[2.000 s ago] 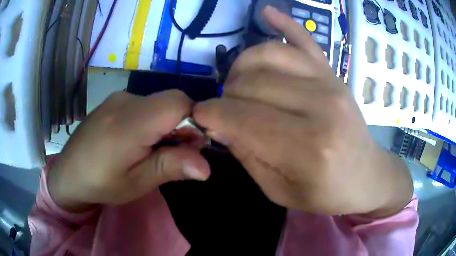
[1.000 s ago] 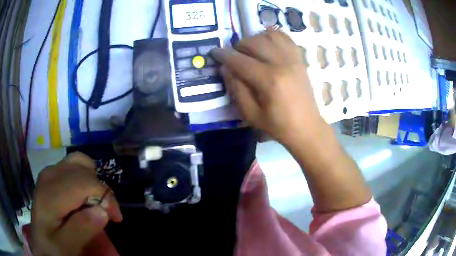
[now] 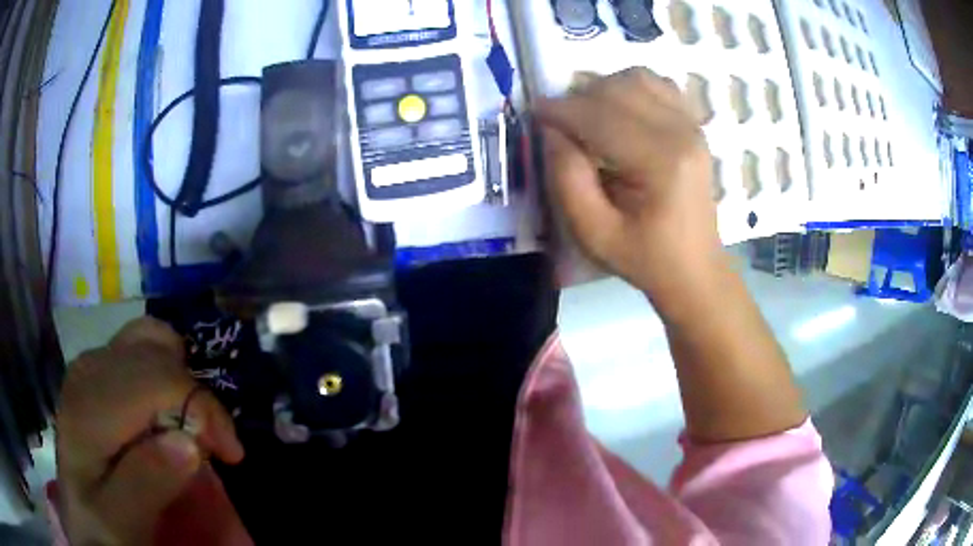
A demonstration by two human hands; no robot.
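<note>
The test fixture (image 3: 373,411), a clear square frame around a black round centre with a brass-coloured dot, lies on the black mat (image 3: 459,427). Its flat black handle (image 3: 301,128) extends up beside the grey digital meter (image 3: 414,192). My left hand (image 3: 144,427), at the lower left, pinches a small whitish connector (image 3: 176,423) with thin dark wire. My right hand (image 3: 635,171) is to the right of the meter, over the near-left edge of the foam tray (image 3: 736,59). It is blurred, fingers curled; whether it holds anything cannot be told.
A small metal switch (image 3: 494,160) with red and blue wires is right of the meter. A thick black cord (image 3: 203,107) lies at the left, by yellow tape (image 3: 105,160) and blue tape (image 3: 147,139). Black units fill two tray cut-outs. Stacked layered edges (image 3: 21,139) stand far left.
My hands have parted from together over the mat, uncovering the fixture and meter. Since one second ago, my right hand has moved right, showing the metal switch. My left hand still pinches the connector.
</note>
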